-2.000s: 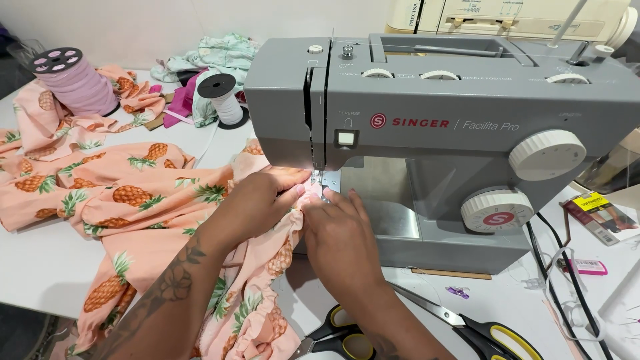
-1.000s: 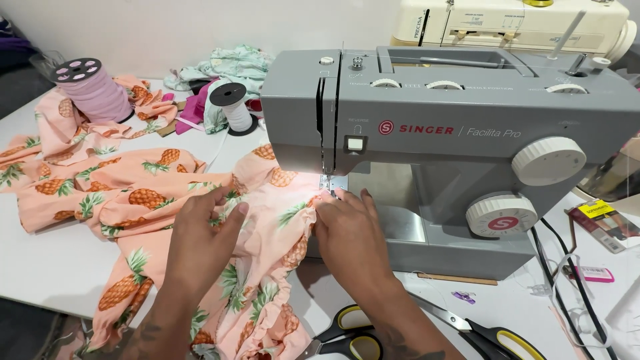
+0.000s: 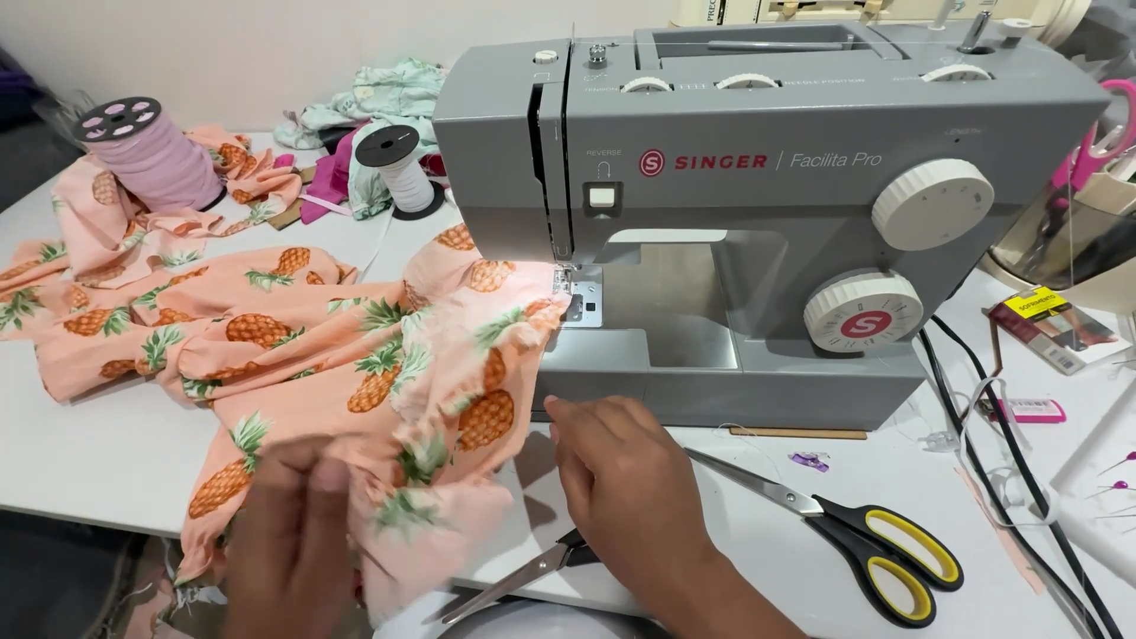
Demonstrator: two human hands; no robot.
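Observation:
Peach fabric with a pineapple print (image 3: 373, 355) runs from the table's left side to the presser foot (image 3: 562, 280) of a grey Singer sewing machine (image 3: 763, 124). My left hand (image 3: 288, 524), blurred, pinches the fabric's lower part near the table's front edge, and a blurred flap of it hangs beside the fingers. My right hand (image 3: 621, 479) is just in front of the machine's base, right of the fabric, fingers curled; whether it holds anything is hidden. Whether the needle is in the cloth cannot be made out.
Scissors with black and yellow handles (image 3: 825, 515) lie right of my right hand; a second pair (image 3: 524, 581) lies partly under my right wrist. A lilac spool (image 3: 151, 155) and a white spool (image 3: 408, 177) stand behind the fabric. Black cables (image 3: 985, 426) cross the right side.
My hands were together at the presser foot two seconds ago. The left hand has come down toward the front edge and now grips fabric; the right has drawn back from the needle area. The view has moved closer.

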